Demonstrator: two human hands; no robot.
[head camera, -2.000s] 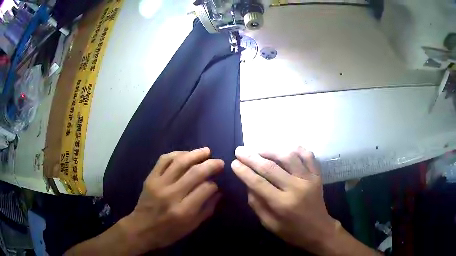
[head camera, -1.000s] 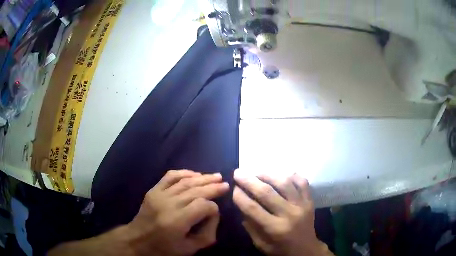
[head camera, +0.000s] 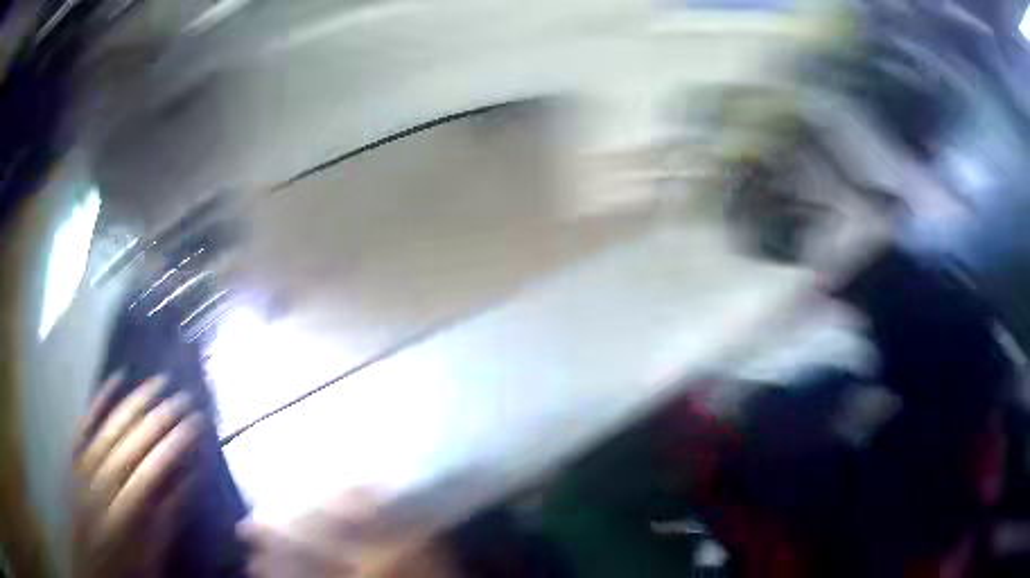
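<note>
The view is strongly blurred. The dark garment panel (head camera: 220, 502) lies at the lower left, running up towards the sewing machine's metal needle parts (head camera: 181, 288). My left hand (head camera: 136, 457) rests on the panel near the left edge of the view, fingers pointing up. My right hand (head camera: 345, 544) is low at the bottom edge, smeared and partly cut off, just right of the panel. Whether either hand grips the cloth cannot be made out. The needle and stitch line are not readable.
The machine bed (head camera: 429, 231) and the brightly lit white table (head camera: 497, 373) stretch to the right. A long bright lamp (head camera: 70, 265) shows at far left. Blurred clutter (head camera: 791, 203) stands at the table's right end. Dark and red shapes (head camera: 706, 435) lie beyond the front edge.
The view has swung to the right and blurred, so machine, panel and both hands now appear far left. The yellow tape has left the picture. The right side has come into view.
</note>
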